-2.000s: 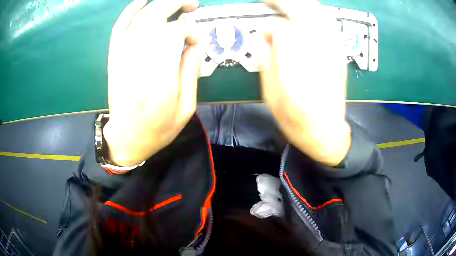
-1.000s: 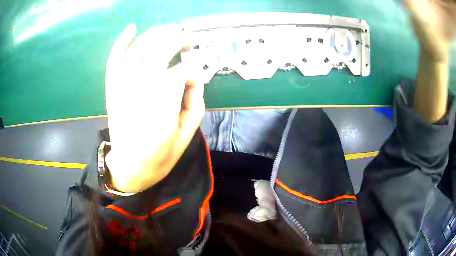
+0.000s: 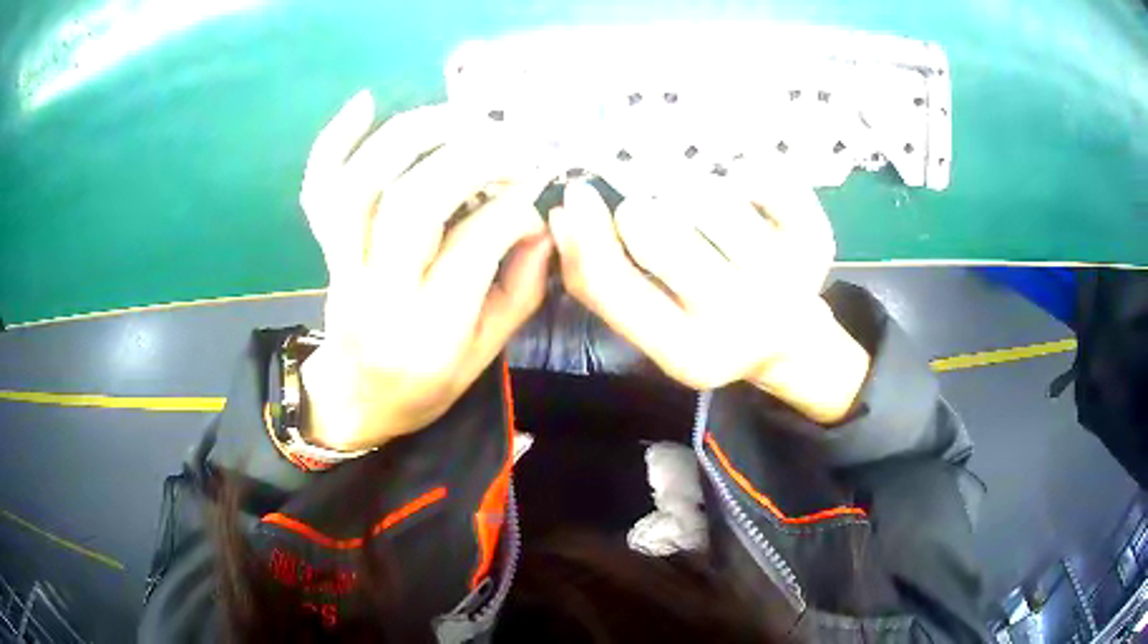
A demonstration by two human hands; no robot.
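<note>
A silver-white perforated plate (image 3: 755, 107) lies on the green bench top, its straight edge away from me and its notched edge towards me. It is overexposed, with small dark holes. My left hand (image 3: 422, 271) is at the plate's left part, fingers curled. My right hand (image 3: 705, 277) is beside it, over the plate's near edge. Both thumbs and fingertips come close together at a notch. Whether they pinch a small piece between them cannot be told. The large round openings are washed out by glare.
The green bench top (image 3: 164, 189) has a thin pale-brown front edge. Below are the grey floor with yellow lines (image 3: 113, 401), my dark jacket with orange piping, and a dark object with blue beside it (image 3: 1114, 365) at the right.
My right hand has come back from the far right to the plate's near edge beside my left hand. My left hand has shifted slightly right and towards me.
</note>
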